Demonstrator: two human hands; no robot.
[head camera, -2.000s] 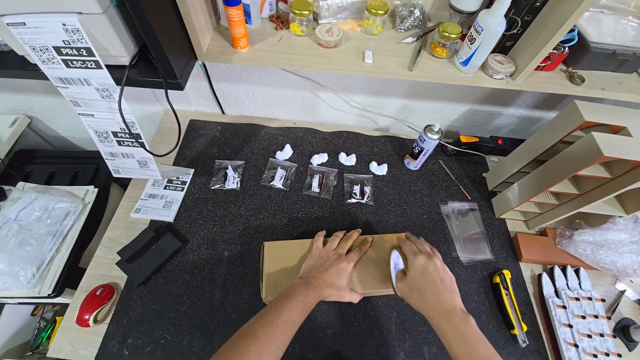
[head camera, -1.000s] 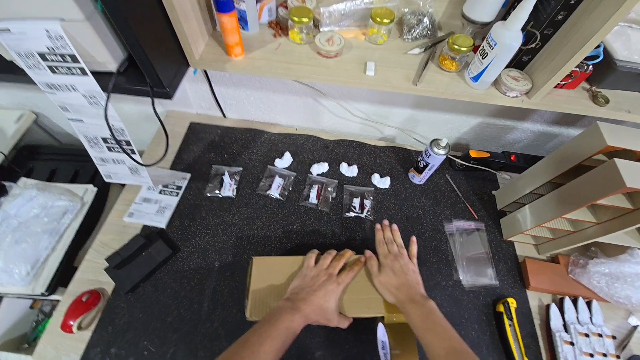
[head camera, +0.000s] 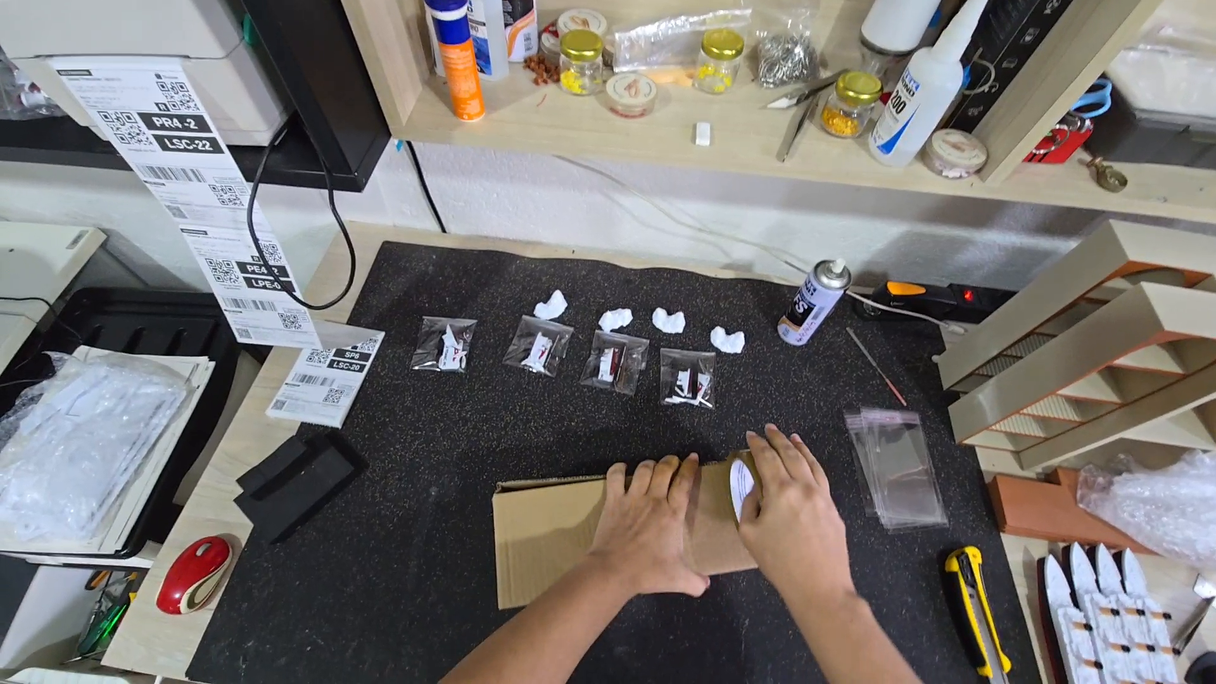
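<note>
A brown cardboard box (head camera: 546, 541) lies on the black speckled mat (head camera: 427, 608). My left hand (head camera: 651, 527) rests spread on the middle of the box, pressing on its top. At the box's right end, my right hand (head camera: 793, 513) is curled around a roll of tape (head camera: 740, 488), whose white inner core faces left. Above the box, small clear bags with printed pieces (head camera: 688, 378) lie in a row, and several white lumps (head camera: 728, 340) sit behind them. The fingertips of my right hand reach past the box's back edge.
To the right are empty clear bags (head camera: 898, 467), a yellow utility knife (head camera: 977, 613), a spray can (head camera: 814, 302) and tall beige models (head camera: 1092, 351). At the left lie black pieces (head camera: 296, 483) and a red mouse (head camera: 194, 575). A shelf (head camera: 589, 133) overhangs the back.
My right hand has lifted off its flat position beside my left hand and now holds the tape roll at the box's right end. The left hand stays on the box.
</note>
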